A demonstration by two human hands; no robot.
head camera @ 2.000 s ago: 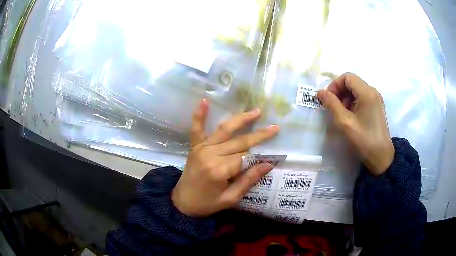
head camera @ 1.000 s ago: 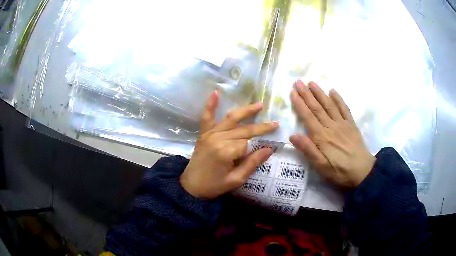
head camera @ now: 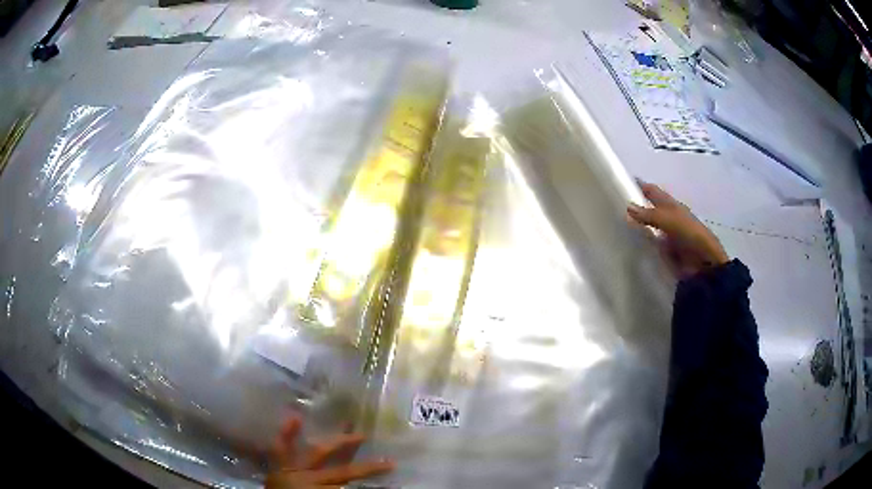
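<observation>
A large clear plastic bag (head camera: 612,248) lies on the right pile, its right edge lifted and curled over. My right hand (head camera: 679,229) pinches that edge between thumb and fingers. A white barcode sticker (head camera: 436,412) lies flat on the bag near its lower left part. Yellow print (head camera: 382,191) runs along the middle where the two piles of bags meet. My left hand (head camera: 320,458) is at the bottom edge, partly cut off, fingers spread over the left bags. The label sheet is not visible.
Printed papers (head camera: 655,86) lie at the upper right, with white folded sheets (head camera: 765,143) beside them. A flat white piece (head camera: 167,24) and a black-handled tool (head camera: 43,50) lie at the far left. A green round thing (head camera: 453,3) is cut off at the top edge.
The view has shifted to show more of the table. My right hand has moved right, from flat on the bag to gripping its edge. The sticker shows on the bag; the label sheet has left view.
</observation>
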